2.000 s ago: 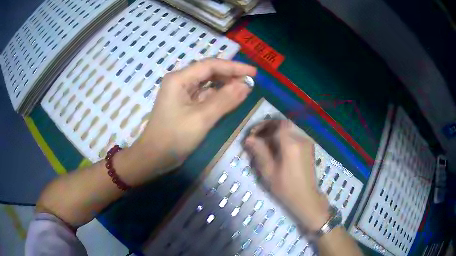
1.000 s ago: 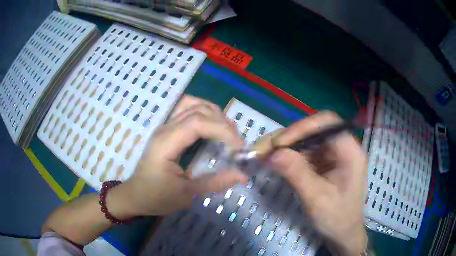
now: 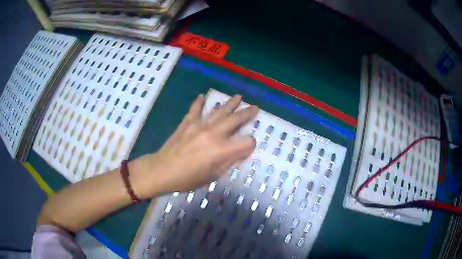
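Observation:
My left hand [image 3: 202,144] is over the upper left part of the white slotted tray [image 3: 332,146] in the centre. Several fingers are spread on or just above its far corner. The thumb side is turned down to the slots, and I cannot see whether it holds a part. Small silvery components [image 3: 255,205] fill many slots, and some shine brightly. My right hand is not in view. A red and black lead [image 3: 389,163] loops over the right-hand tray [image 3: 372,202] and runs to a red piece at the right edge.
Two more slotted trays lie at the left, a single one [image 3: 137,131] and a stack [image 3: 15,116]. Layered boards [image 3: 116,25] stand at the far left. A red label [image 3: 204,45] lies on the green mat [image 3: 283,50]. A small device [image 3: 449,114] is at the far right.
My left hand has moved from in front of me down to the centre tray. My right hand and the dark pen tool have left the view. The lead now loops over the right-hand tray.

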